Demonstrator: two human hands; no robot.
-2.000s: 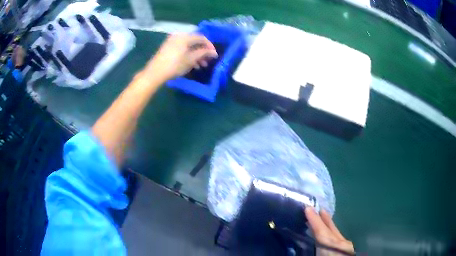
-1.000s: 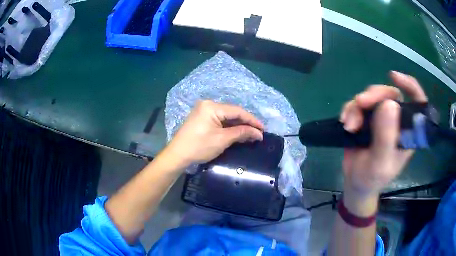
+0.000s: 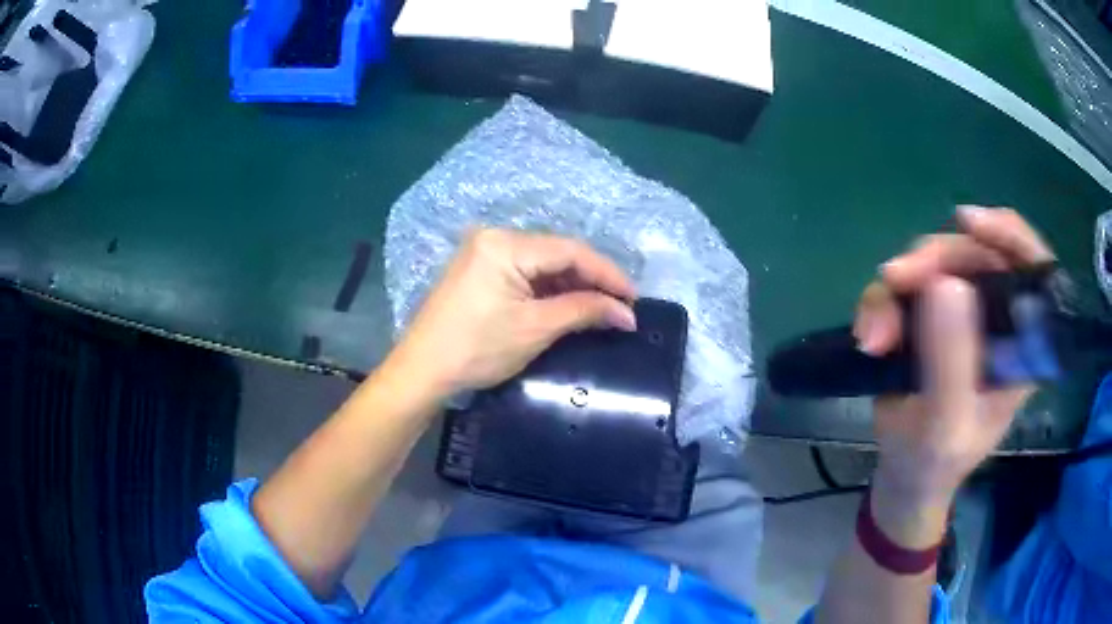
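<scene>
The black device housing [image 3: 573, 414] lies back up at the bench's near edge, partly over my lap, on the crinkled bubble wrap [image 3: 537, 171]. My left hand [image 3: 506, 305] rests at its top edge with thumb and fingertips close together; whether a screw is between them is too small to tell. My right hand [image 3: 951, 323] is to the right of the housing, slightly blurred, and grips the black electric screwdriver [image 3: 841, 363]. The tool points left, and its tip is apart from the housing.
The blue screw bin [image 3: 293, 88] and the white-topped carton [image 3: 671, 49] stand behind the wrap. Black parts in bubble wrap [image 3: 73, 85] lie at the far left. A dark slatted crate [image 3: 110, 451] is lower left. A blue sleeve [image 3: 1061, 536] shows at the lower right.
My left hand has come from the screw bin to the housing. The screwdriver came into view in my right hand and has since moved slightly right and down, away from the housing.
</scene>
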